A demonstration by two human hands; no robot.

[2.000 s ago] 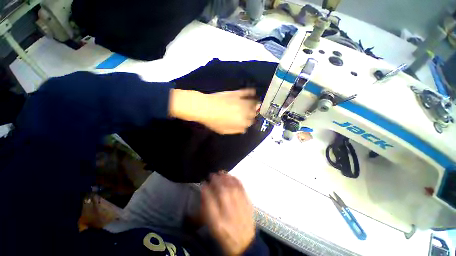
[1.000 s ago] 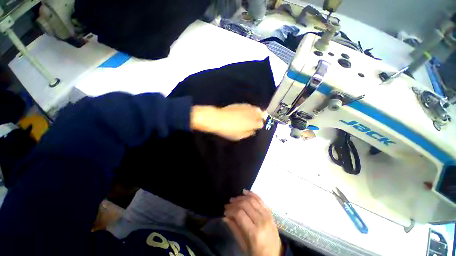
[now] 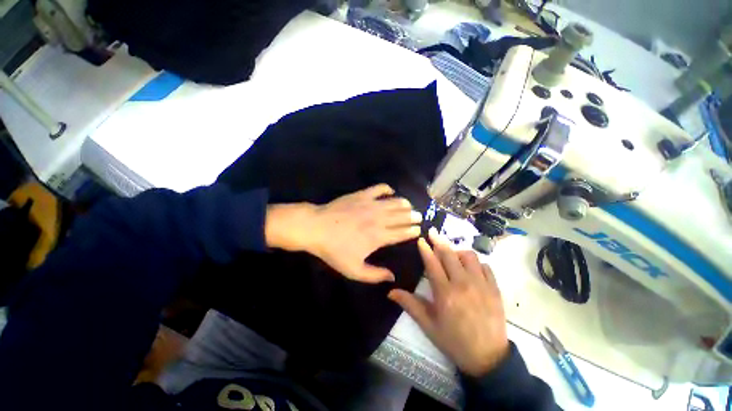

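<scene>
A black fabric piece [image 3: 337,152] lies on the white table, its right edge at the presser foot [image 3: 451,201] of the cream-white sewing machine [image 3: 514,120]. My left hand [image 3: 345,233] lies flat on the fabric, fingers spread, fingertips just left of the needle area. My right hand [image 3: 461,301] is at the fabric's right edge, its index fingertip near the foot and its thumb apart, towards the cloth. Both hands press on the cloth from above. The needle tip and the stitch line cannot be made out.
Blue-handled snips [image 3: 568,368] lie right of my right hand. Black-handled scissors [image 3: 564,269] lie under the machine arm. A dark fabric pile [image 3: 201,36] is at upper left. A ruler strip [image 3: 417,371] runs along the table's near edge. Scraps lie behind the machine.
My right hand has moved up from the fabric's lower corner to beside the presser foot. My left hand has opened from a closer grip and spread flat. The view has shifted slightly.
</scene>
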